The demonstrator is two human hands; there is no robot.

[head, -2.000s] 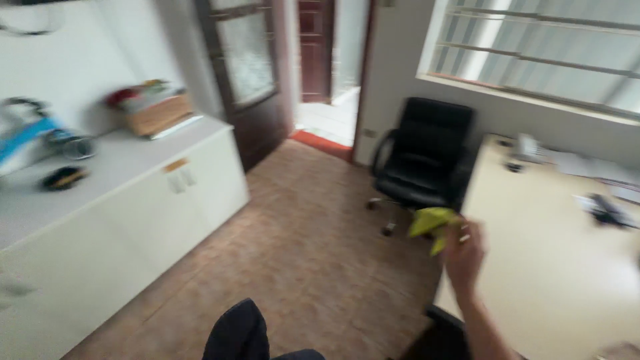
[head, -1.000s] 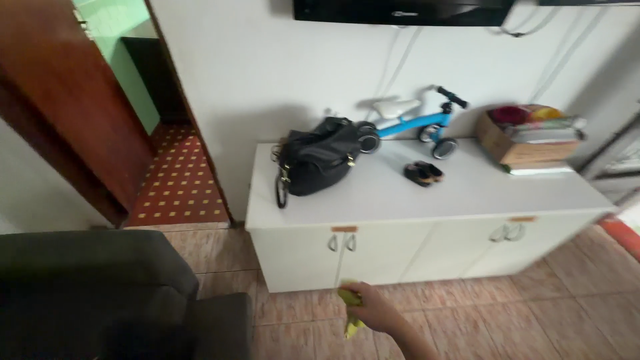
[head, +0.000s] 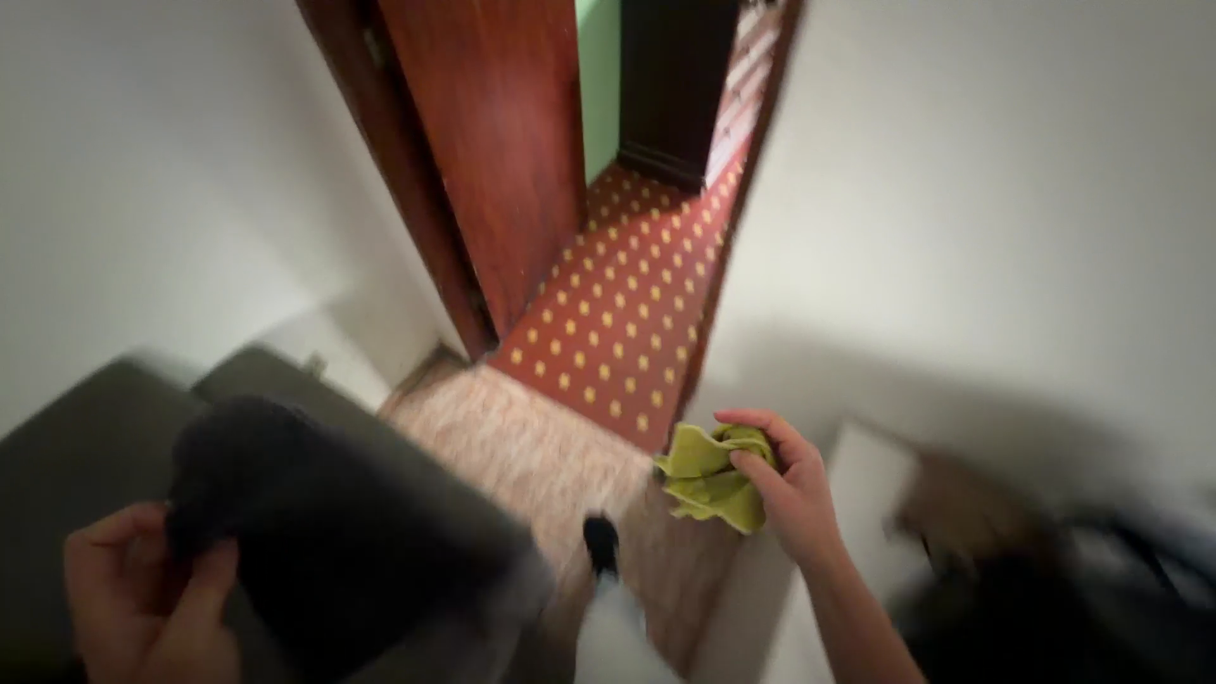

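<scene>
At the lower left, my left hand (head: 152,594) pinches a dark, blurred cloth-like item (head: 323,541), which hangs in front of a grey sofa (head: 85,427). My right hand (head: 793,484), right of centre, grips a crumpled yellow-green cloth (head: 717,475) between thumb and fingers. The cloth is in the air beside the doorway's right edge, left of a white cabinet top (head: 860,475). The exact kind of the dark item cannot be told.
Ahead, a reddish wooden door (head: 494,142) stands ajar, with a red floor with yellow marks (head: 617,323) beyond it. A blurred black bag (head: 1007,617) is at the lower right. A shoe (head: 600,543) shows on the tiled floor (head: 503,437).
The view has swung left to the doorway. My left hand has come into view with the dark item. My right hand still holds the yellow-green cloth.
</scene>
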